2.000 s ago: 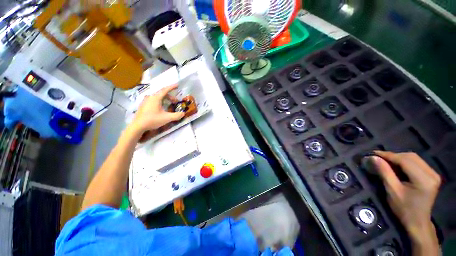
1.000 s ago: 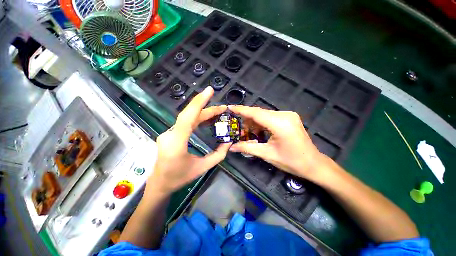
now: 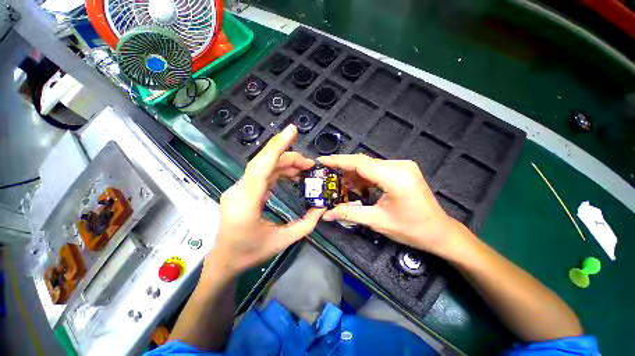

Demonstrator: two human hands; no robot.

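Observation:
A small open watch case assembly (image 3: pixel 322 189) with silver-white and yellow electronics faces up between both hands, above the near edge of the foam tray (image 3: pixel 445 156). My left hand (image 3: pixel 261 208) holds its left side between thumb and fingers, with the index finger raised. My right hand (image 3: pixel 390 201) holds its right side between thumb and fingers. A small orange-brown part shows between the right fingers; its shape is partly hidden. Several tray pockets hold round black units, one with a bright ringed centre (image 3: pixel 411 261) near the front. The hands hide some pockets.
The press machine at left has two orange-brown nests (image 3: pixel 104 219) and a red button (image 3: pixel 169 271). Fans (image 3: pixel 154 64) stand in a green basket (image 3: pixel 240 43) at the back left. A wooden stick (image 3: pixel 560 200), a white wipe (image 3: pixel 597 228) and a green suction cup (image 3: pixel 585 272) lie right. A dark round item (image 3: pixel 581 122) lies beyond.
From two seconds ago, my left hand has left the press nest and my right hand the tray; both now hold the open unit. Since one second ago, the unit has turned slightly.

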